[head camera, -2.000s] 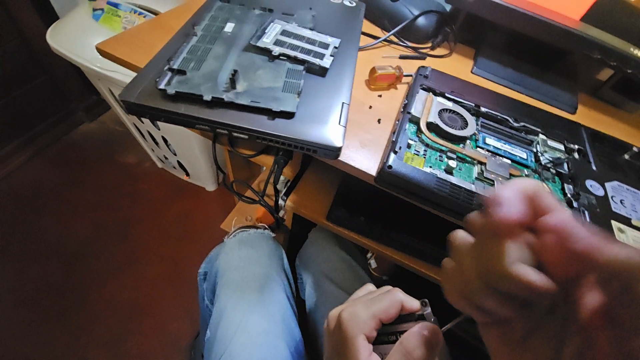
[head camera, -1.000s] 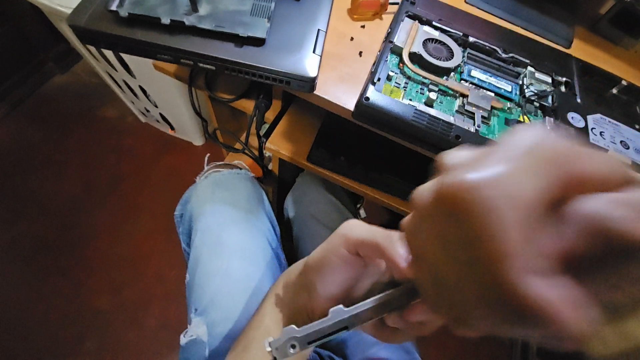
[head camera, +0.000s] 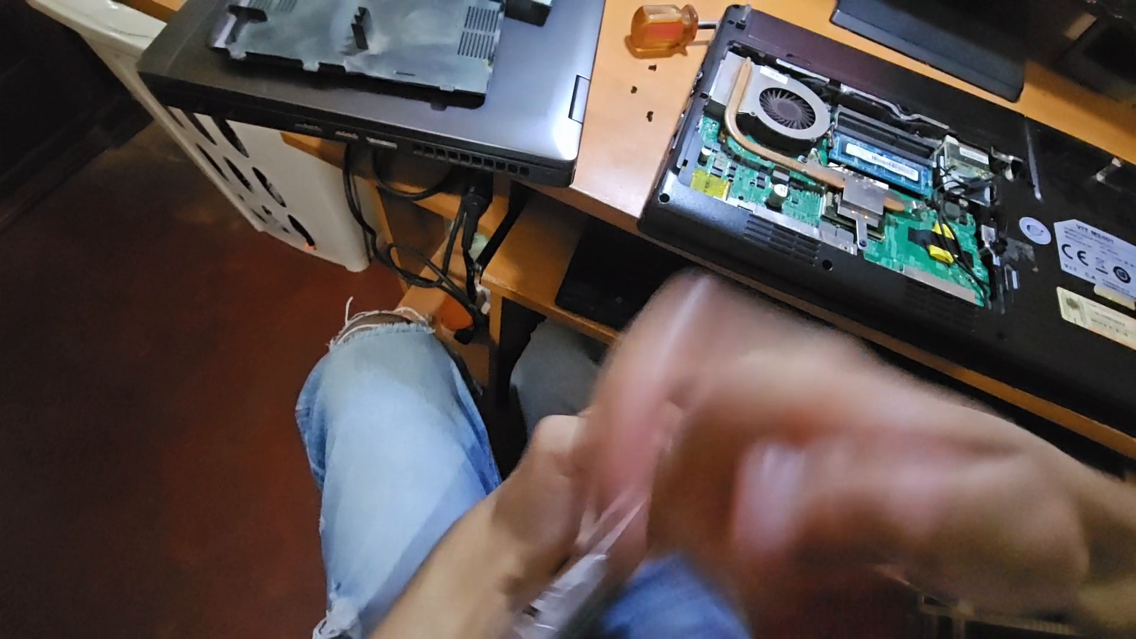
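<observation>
My left hand (head camera: 555, 479) is closed around a metal-edged part (head camera: 577, 590), perhaps a drive bracket, above my lap; motion blur hides its detail. My right hand (head camera: 763, 426), strongly blurred, is over and against the left; whether it grips something is hidden. Beyond them an opened black laptop (head camera: 754, 213) lies bottom up on the desk, showing its cooling fan (head camera: 788, 108), a copper heat pipe (head camera: 735, 111), a blue memory module (head camera: 881, 164) and a green circuit board (head camera: 790, 200). A screwdriver with an amber handle (head camera: 661, 29) lies by its upper left corner.
A closed grey laptop (head camera: 532, 106) overhangs the desk edge at left, with a thin dark cover panel (head camera: 417, 53) on it. Several small screws (head camera: 650, 115) lie between the laptops. Black cables (head camera: 466, 222) hang below, beside a white perforated basket (head camera: 266, 195).
The metal-edged part in my left hand showed its end plainly a second ago and is now blurred. My right hand has moved over my left. The view has tilted down since the first frame.
</observation>
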